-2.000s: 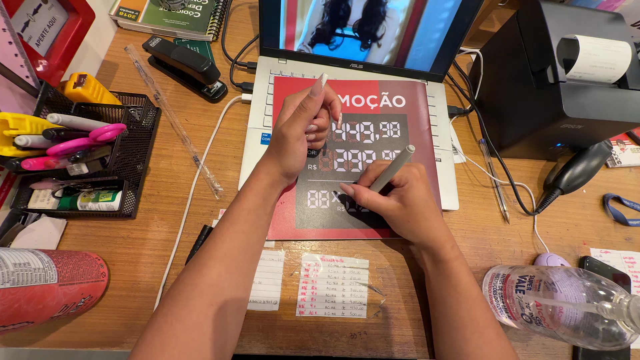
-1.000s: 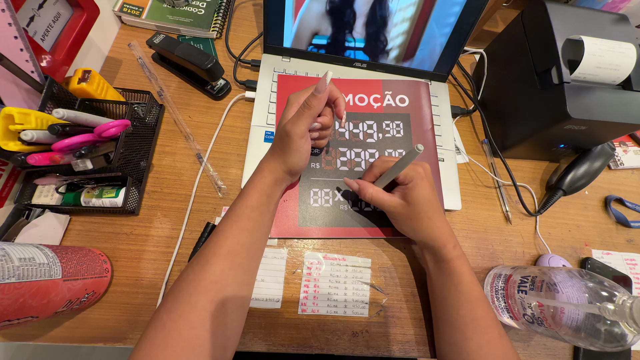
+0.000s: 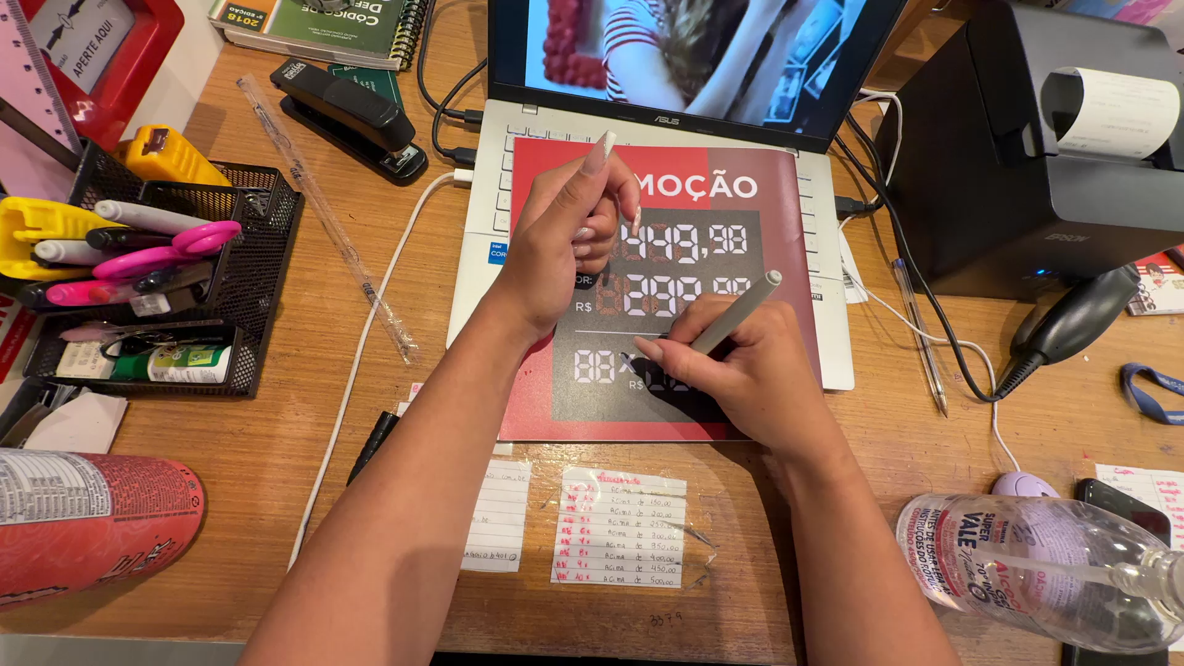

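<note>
A red and black promotional price sign (image 3: pixel 666 402) with digit segments lies over the keyboard of an ASUS laptop (image 3: pixel 474 305). My right hand (image 3: pixel 740 356) grips a grey marker pen (image 3: pixel 751 301) over the sign's bottom row, its tip hidden by the fingers. My left hand (image 3: pixel 578 227) rests on the upper left of the sign, fingers curled and thumb pointing up. Whether it holds anything is not visible. The upper digit rows are partly filled in white.
A black mesh organizer (image 3: pixel 268 277) with markers and scissors stands left, near a red can (image 3: pixel 92 536). A black stapler (image 3: pixel 351 120) lies behind. At right are a receipt printer (image 3: pixel 1036 194), a barcode scanner (image 3: pixel 1073 324) and a clear plastic bottle (image 3: pixel 1036 564). Handwritten notes (image 3: pixel 620 527) lie in front.
The picture on the laptop screen has changed. Both hands stay over the sign in nearly the same places, and the marker is still in my right hand.
</note>
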